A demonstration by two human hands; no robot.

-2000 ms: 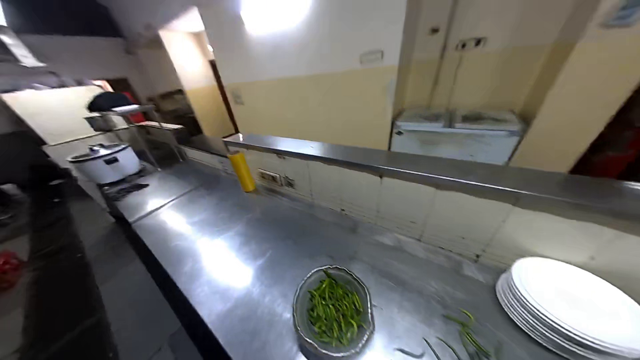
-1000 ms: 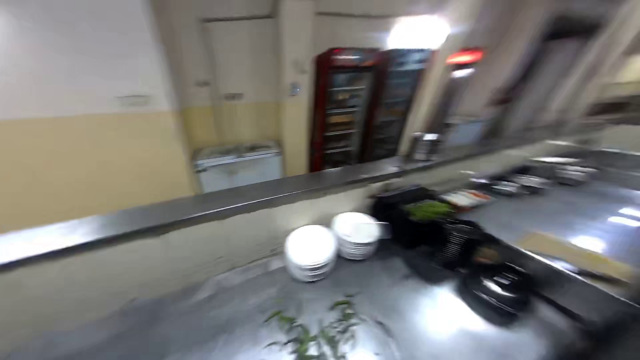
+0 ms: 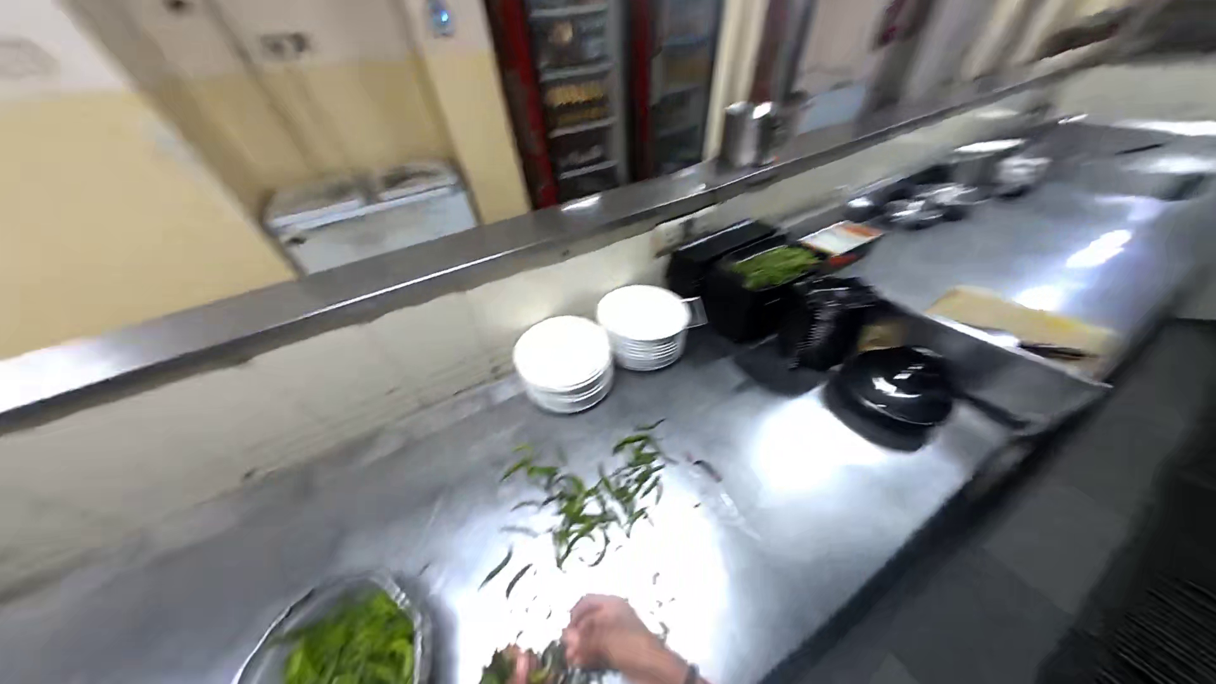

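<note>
My right hand (image 3: 617, 635) is low in the view, its fingers curled in at a small dark green heap (image 3: 546, 665) on the steel counter; blur hides whether they grip any of it. Only a bit of my left hand (image 3: 522, 667) shows at the bottom edge, touching the same heap. Green chillies (image 3: 589, 499) lie scattered on the counter beyond my hands. A round metal bowl (image 3: 424, 632) holding green chillies stands to the left, cut off by the lower edge.
Two stacks of white plates (image 3: 562, 353) stand against the low wall. Right of them are black containers (image 3: 746, 302), one with greens, a black lidded pan (image 3: 898, 388) and a cutting board (image 3: 1021, 321) with a knife (image 3: 1050, 351). A raised steel ledge (image 3: 408, 274) runs behind.
The view has swung right, then down. Both hands have come into view at the bottom, by the dark green heap; neither showed in the earlier frames.
</note>
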